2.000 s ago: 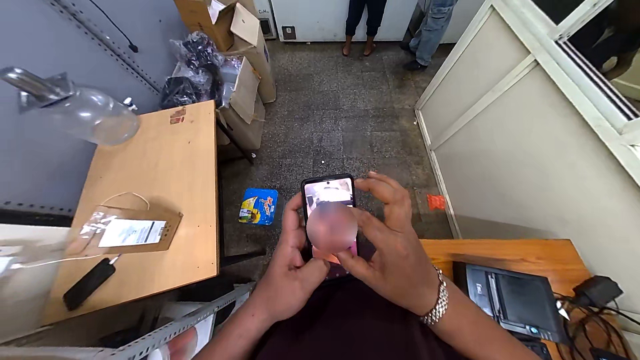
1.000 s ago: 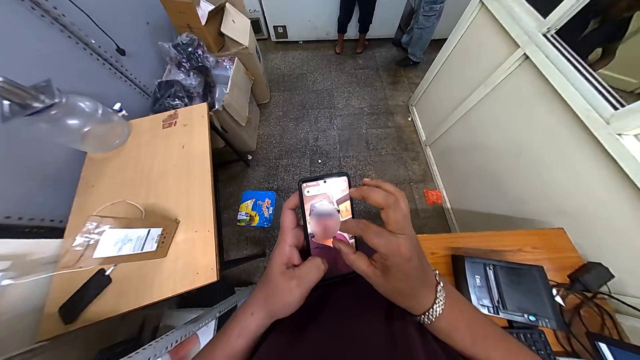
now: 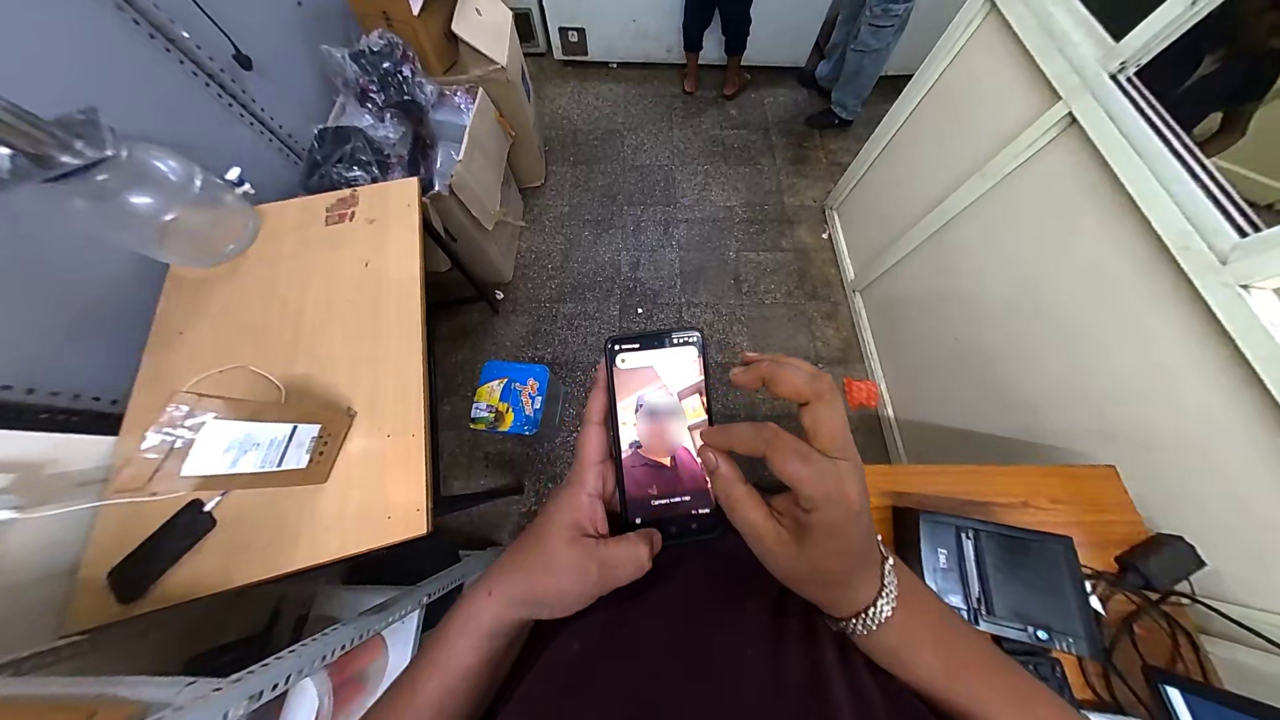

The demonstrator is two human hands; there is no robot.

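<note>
A black smartphone [image 3: 660, 430] stands upright in my left hand [image 3: 585, 540], whose thumb lies along the phone's lower left edge. On its lit screen is a picture of a person in a maroon shirt, with the face blurred. My right hand [image 3: 800, 480], with a metal bracelet [image 3: 873, 600] at the wrist, is at the phone's right edge. Its thumb and index fingertip are close together there, and the other fingers are partly curled. Whether those fingertips touch the screen, I cannot tell.
At left, a wooden table [image 3: 300, 290] holds a cardboard packet [image 3: 335, 450] and a black power bank [image 3: 160, 550]. Beyond it are cardboard boxes [image 3: 480, 190]. A blue packet [image 3: 510, 398] lies on the floor. At right, a wooden desk [image 3: 1000, 485] bears a black device [image 3: 1010, 580] and cables. Two people stand ahead.
My right thumb and index finger have come from over the screen to the phone's right edge. The picture on the screen appears smaller within it, showing more of the person.
</note>
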